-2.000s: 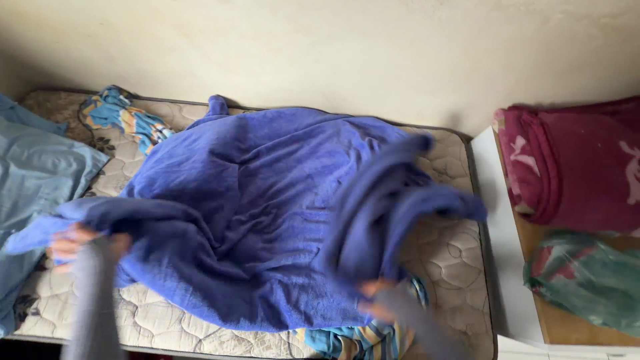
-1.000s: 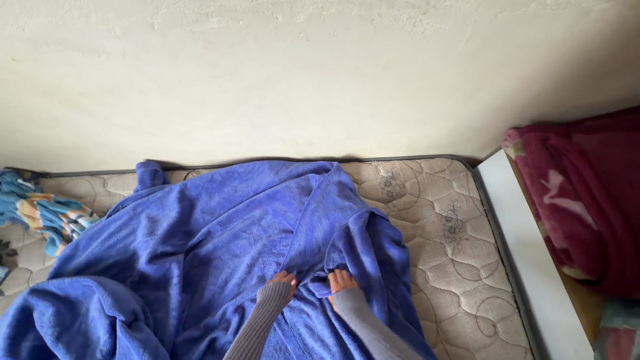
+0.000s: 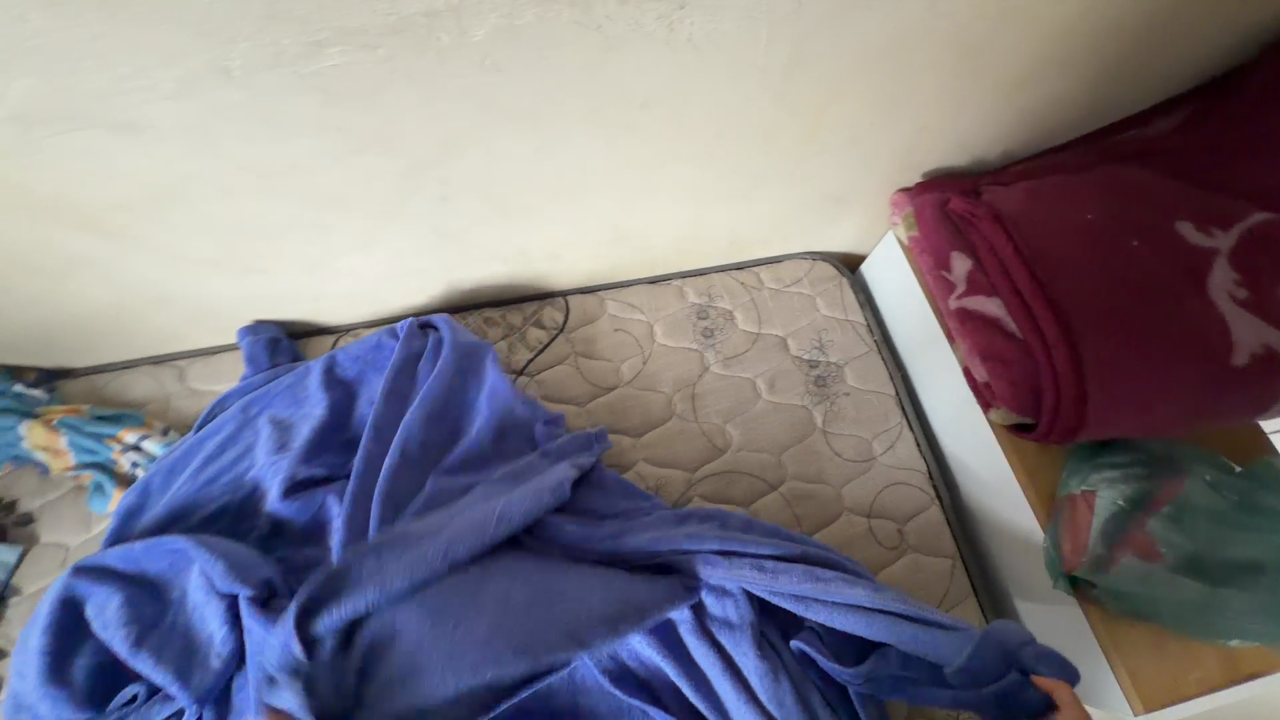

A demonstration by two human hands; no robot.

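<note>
A blue fleece blanket (image 3: 440,500) lies bunched over the left and front of a quilted mattress (image 3: 760,400). At the bottom right, my right hand (image 3: 1062,697) grips a corner of the blanket, pulled out toward the mattress's right edge. Only a sliver of my left hand (image 3: 275,713) shows at the bottom edge, against the blanket; its fingers are hidden, so its hold is unclear. A patterned blue and orange cloth (image 3: 90,435) lies crumpled on the mattress at the far left.
A pale wall (image 3: 450,150) runs behind the mattress. To the right, a white and wooden cabinet (image 3: 1150,670) bears a folded maroon blanket (image 3: 1130,290) and a green plastic bag (image 3: 1170,540) with something red inside.
My hands have moved apart from close together on the blanket; the right has drawn a corner out to the right. More of the mattress's back right part now shows.
</note>
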